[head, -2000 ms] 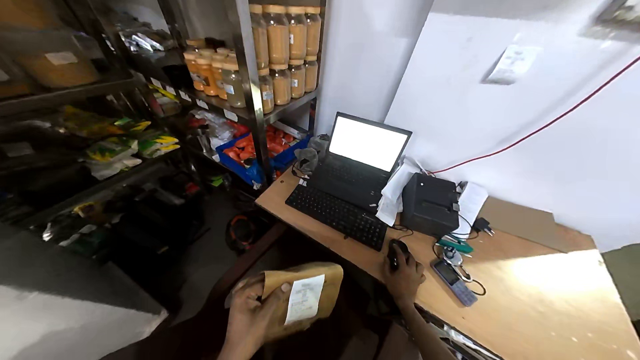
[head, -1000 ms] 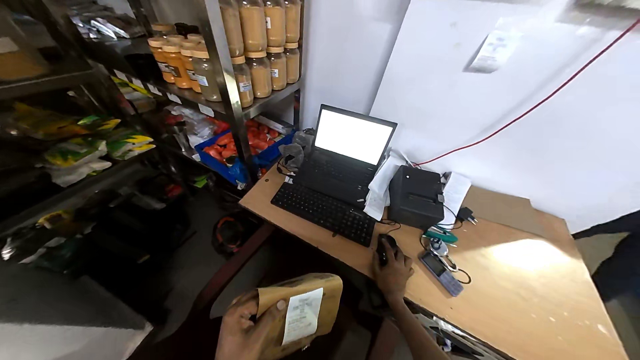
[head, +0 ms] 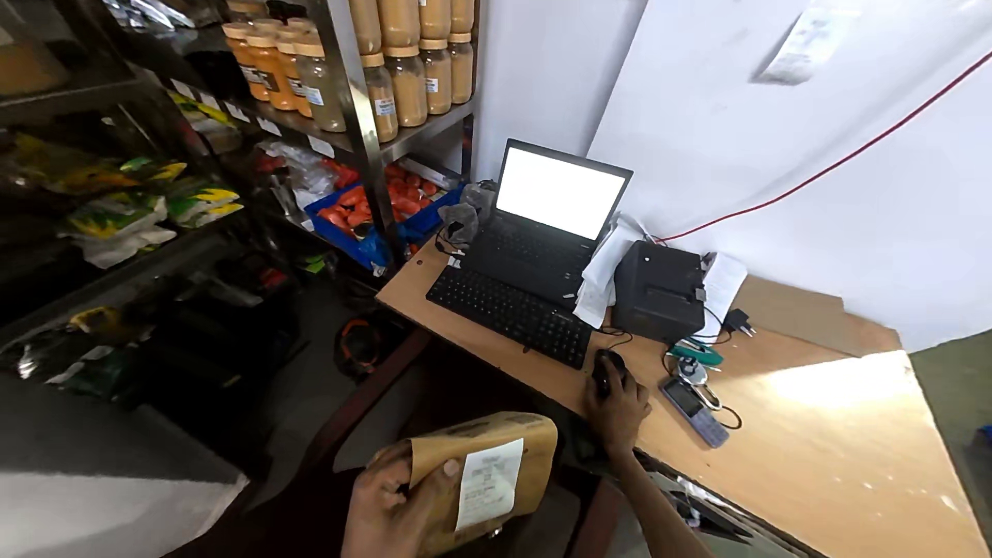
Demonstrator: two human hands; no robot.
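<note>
My left hand (head: 399, 492) grips the open end of a brown paper package (head: 535, 473), held below the desk's front edge. A white printed label (head: 490, 482) is stuck on its face. My right hand (head: 620, 411) rests over a black computer mouse (head: 608, 370) on the wooden desk (head: 814, 442). Left of the mouse lies a black keyboard (head: 508, 316), in front of an open laptop (head: 554, 205) with a bright white screen. A small black printer (head: 659, 293) stands right of the laptop, with white paper slips (head: 601, 267) between them.
A mobile phone (head: 695, 412), a metal carabiner (head: 707, 395) and a black plug (head: 738, 321) lie right of the mouse. Cardboard (head: 798, 310) lies along the wall. Metal shelves (head: 358, 101) at the left hold lidded jars (head: 407, 87) and a blue crate (head: 341, 232). A red cable (head: 821, 174) crosses the wall.
</note>
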